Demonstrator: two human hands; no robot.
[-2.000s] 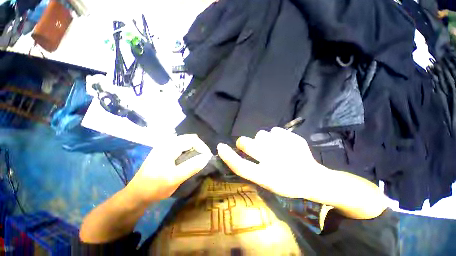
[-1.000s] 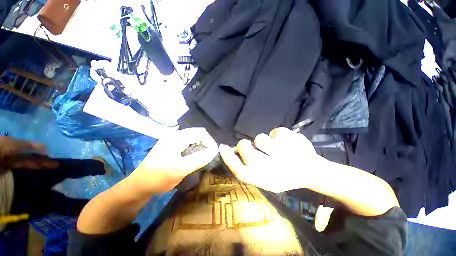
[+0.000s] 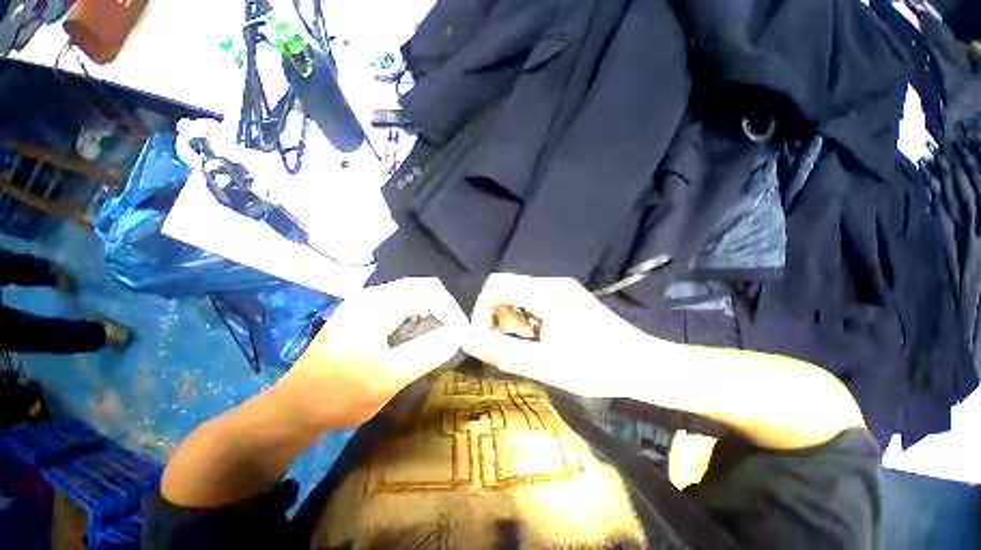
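A dark suit jacket (image 3: 602, 140) lies on the white-covered table, its near edge drawn to my front. My left hand (image 3: 398, 333) pinches the dark cloth at this edge. My right hand (image 3: 549, 333) is closed beside it, fingertips touching or nearly touching the left ones. A thin metal tool, perhaps snips (image 3: 635, 276), sticks out behind my right hand, and a small dark reddish part shows inside its curled fingers. The cloth between the fingertips is mostly hidden.
More dark garments (image 3: 861, 290) cover the table's right side. On the white sheet (image 3: 344, 220) at left lie a black corded device (image 3: 253, 199), a green-topped dark item (image 3: 323, 97) and a brown pouch (image 3: 104, 27). A blue plastic bag (image 3: 161, 242) hangs left. A person's legs show far left.
My right hand has curled in closer to the left hand, and the tool behind it has shifted. My left hand keeps its place. The other person has moved towards the left edge.
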